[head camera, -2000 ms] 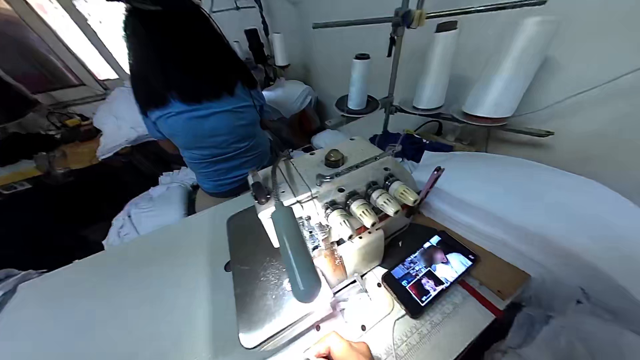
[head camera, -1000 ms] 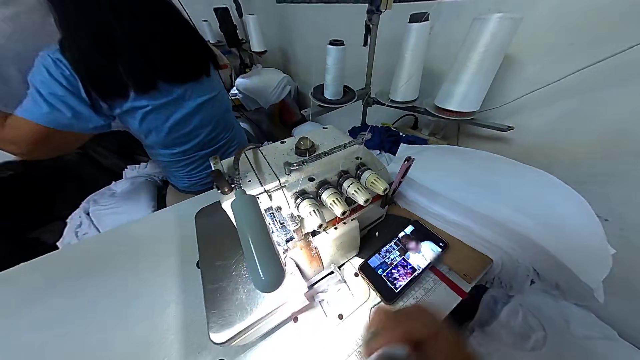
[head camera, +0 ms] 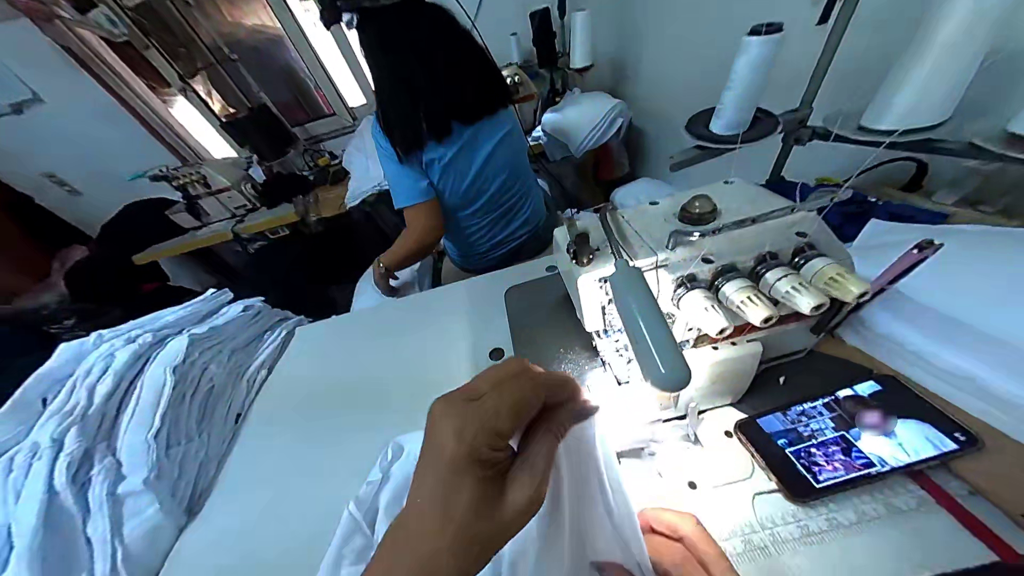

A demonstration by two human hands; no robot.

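My left hand [head camera: 496, 456] pinches the upper edge of a white cloth [head camera: 572, 496] between thumb and fingers, in front of an overlock sewing machine [head camera: 720, 216]. Lower and to the right, my right hand [head camera: 684, 544] is at the same cloth's right edge, partly cut off by the frame; its fingertips are partly hidden. The machine's grey lamp [head camera: 650, 324] throws bright light on the needle area just beyond my left hand. A smartphone [head camera: 860, 436] with a lit screen lies on the machine bed at the right.
A stack of white cloth pieces [head camera: 144, 400] lies on the left of the white table [head camera: 320, 400]. Thread cones [head camera: 748, 80] stand on a rack behind the machine. More white fabric [head camera: 952, 304] lies at the right. A person in a blue shirt [head camera: 480, 192] sits beyond the table.
The view has swung left. My left hand and the white cloth have come into view before the machine, and the stack of white pieces now shows at the left.
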